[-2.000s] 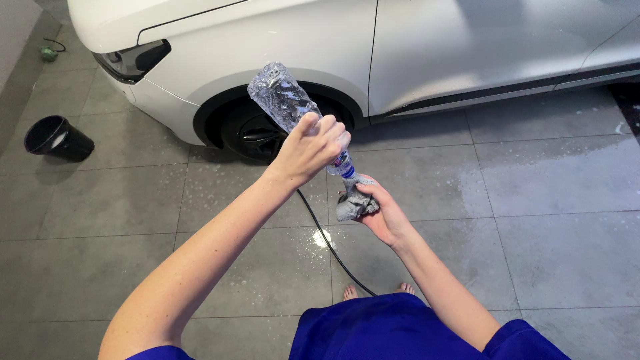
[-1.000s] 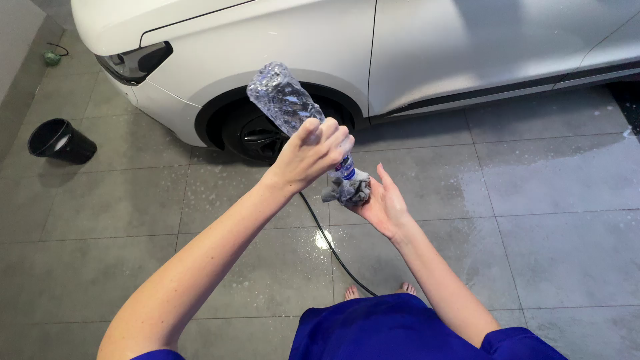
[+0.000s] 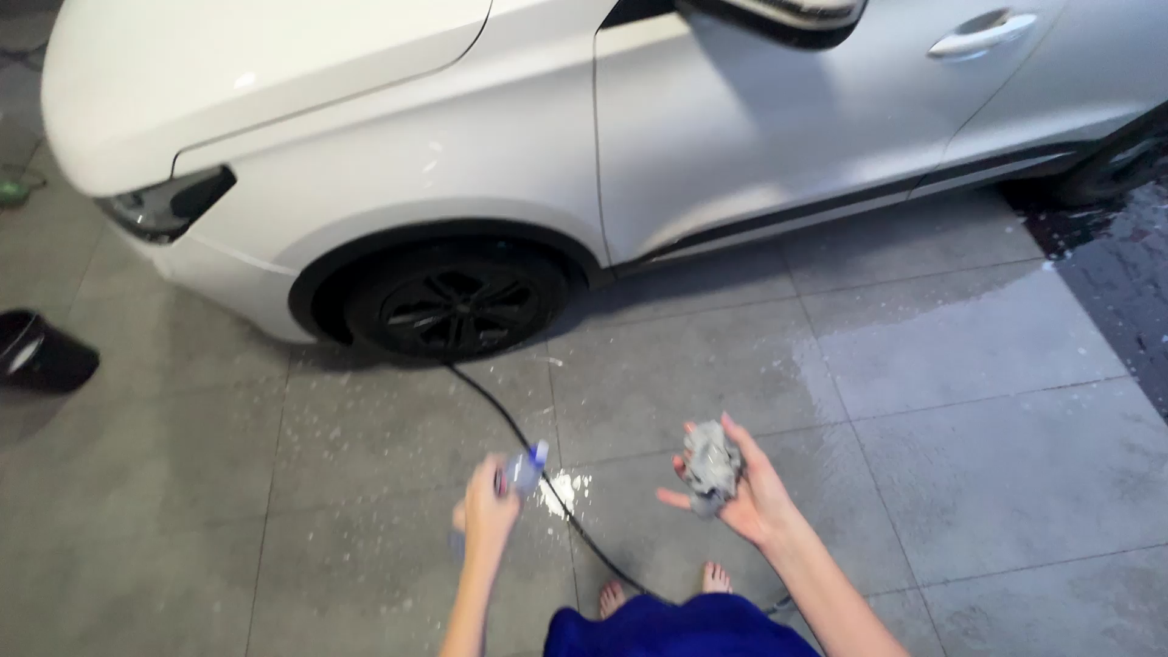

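My left hand (image 3: 488, 506) is closed around a clear plastic bottle (image 3: 523, 470) with a blue cap end, which points up and to the right; motion blurs both, and most of the bottle is hidden by the hand. To the right, my right hand (image 3: 753, 488) is palm up with its fingers spread, and a crumpled grey cloth (image 3: 714, 464) rests on the palm and fingers. The bottle and the cloth are apart. Beyond both hands stands a white car (image 3: 511, 155), its black front wheel (image 3: 461, 306) facing me.
A black hose (image 3: 497, 406) runs across the grey tiled floor (image 3: 383, 557) from the front wheel to my bare feet. At the far left stands a black bucket (image 3: 50, 356). Water lies on the tiles at the right. The side mirror (image 3: 794, 18) juts out at the top.
The bottle, earlier tipped neck-down onto the cloth, has moved away to the left and been turned neck-up. My hands are now apart. The view has shifted to show more of the car.
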